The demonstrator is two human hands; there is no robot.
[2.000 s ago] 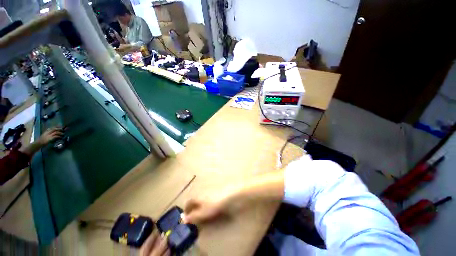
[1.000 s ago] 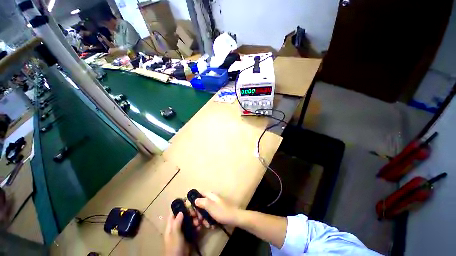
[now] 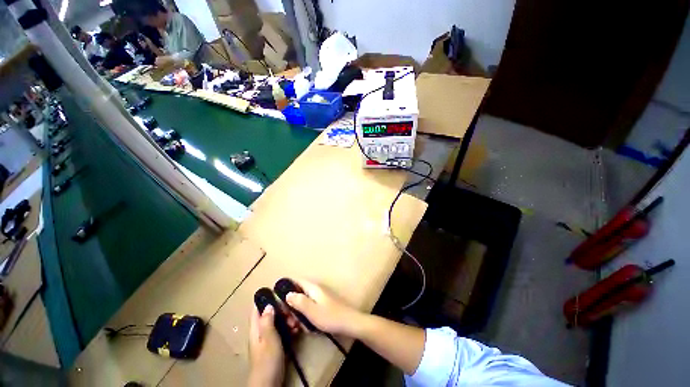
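My left hand [image 3: 266,344] and my right hand [image 3: 314,302] are side by side near the table's front edge. Each holds one half of a black corded unit [image 3: 264,299], with its round dark end facing up and a thumb on it. Black cables run down from the held parts towards the table edge. Whether the two parts are joined cannot be seen. A second black unit with yellow marks [image 3: 175,335] lies on the cardboard [image 3: 325,193] to the left, its thin cable stretching left.
The white power supply [image 3: 387,121] stands at the back right; its lead [image 3: 412,261] hangs over the table edge. A blue bin [image 3: 321,110] is beside it. The green conveyor [image 3: 113,227] with units runs at left, behind a pale post. Several people sit at the far left.
The two yellow-marked units were flat on the cardboard. One has been lifted and turned, its round ends now up between both hands. In the last second the hands barely moved; the view shifted slightly.
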